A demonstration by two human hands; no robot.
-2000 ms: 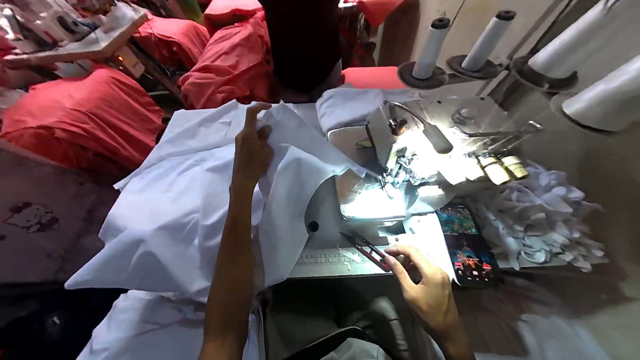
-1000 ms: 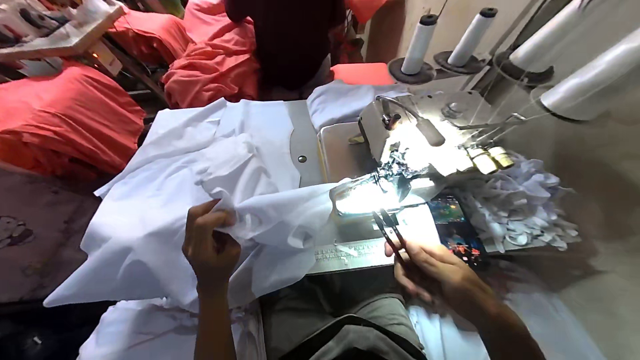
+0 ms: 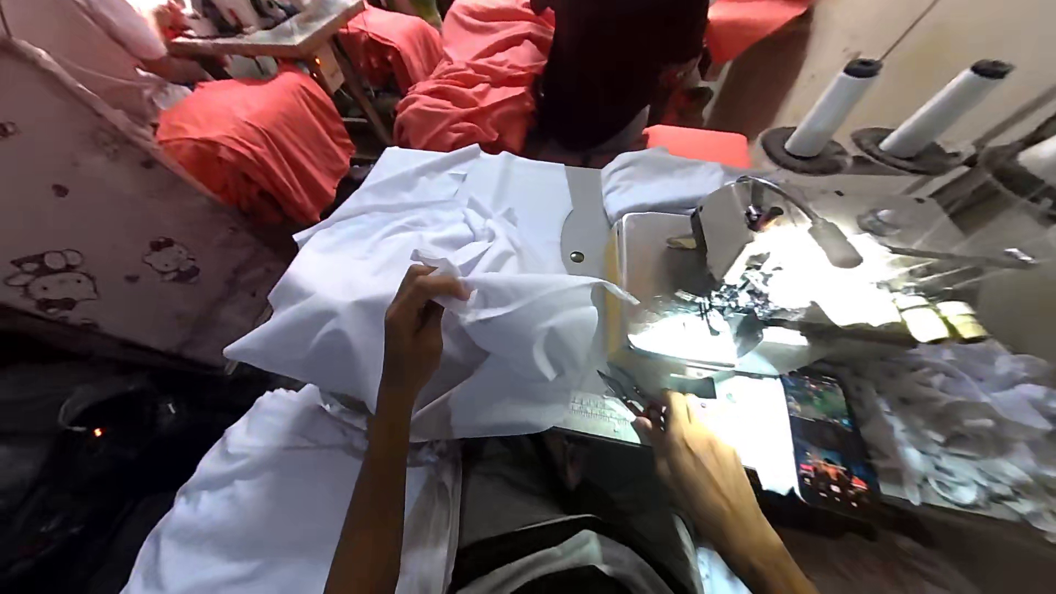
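My left hand (image 3: 421,318) pinches the edge of a white fabric piece (image 3: 528,330), which spreads in folds over the table left of an industrial sewing machine (image 3: 767,272). A thin end of that fabric points right, toward the machine's lit needle area, and lies apart from it. My right hand (image 3: 685,433) is at the table's front edge, closed around a pair of dark thread snips (image 3: 625,394), whose blades point up and left. The snips are just in front of the machine's bright plate, over a printed ruler strip (image 3: 596,408).
A phone (image 3: 829,437) with a lit screen lies right of my right hand, beside a heap of white scraps (image 3: 973,429). Thread cones (image 3: 841,107) stand behind the machine. White cloth (image 3: 247,495) hangs at the lower left. A person in dark clothes (image 3: 619,74) is beyond the table, near red fabric (image 3: 256,140).
The fabric that reached the needle area a second ago is now apart from it, to the left. My right hand and the snips have moved from beside the needle down toward the table's front edge.
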